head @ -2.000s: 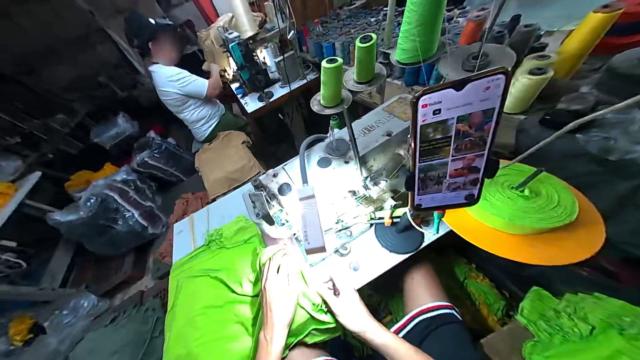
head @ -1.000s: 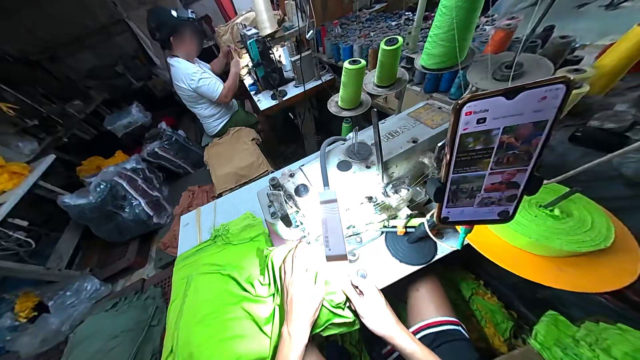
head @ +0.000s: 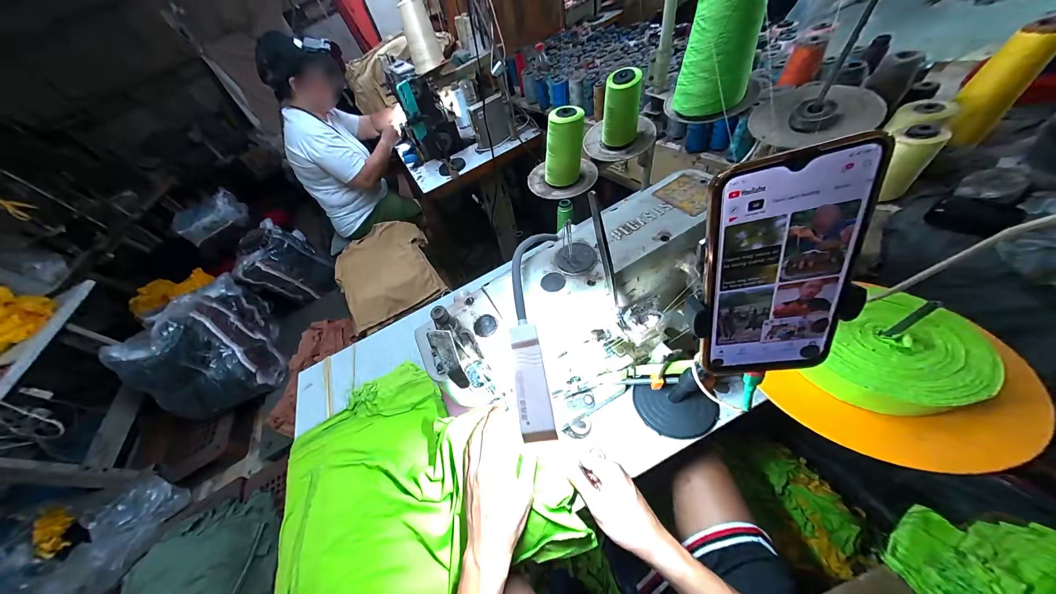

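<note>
Lime-green fabric [head: 371, 487] lies bunched over the left front of a white sewing machine table [head: 330, 379]. My left hand [head: 499, 478] rests on the fabric, its fingertips washed out by the lamp's glare, below the machine's needle area. At the fabric's right edge is my right hand [head: 606, 495], its fingers bent; whether they pinch cloth is unclear. A grey gooseneck lamp [head: 532, 388] shines down on the industrial sewing machine [head: 652, 239] just beyond both hands. To the right, a phone [head: 792, 256] stands upright in a holder with a round black base [head: 675, 408].
A roll of green fabric strip [head: 916, 355] sits on an orange disc [head: 973, 437] at right. Green thread cones [head: 565, 148] stand behind the machine. At upper left a person [head: 330, 157] works at another sewing machine [head: 425, 107]. Plastic-wrapped bundles [head: 206, 346] lie at left.
The person at the other machine, whose arms were lower two seconds ago, has both hands up near its needle area. My hands stay at the green fabric with little plain movement.
</note>
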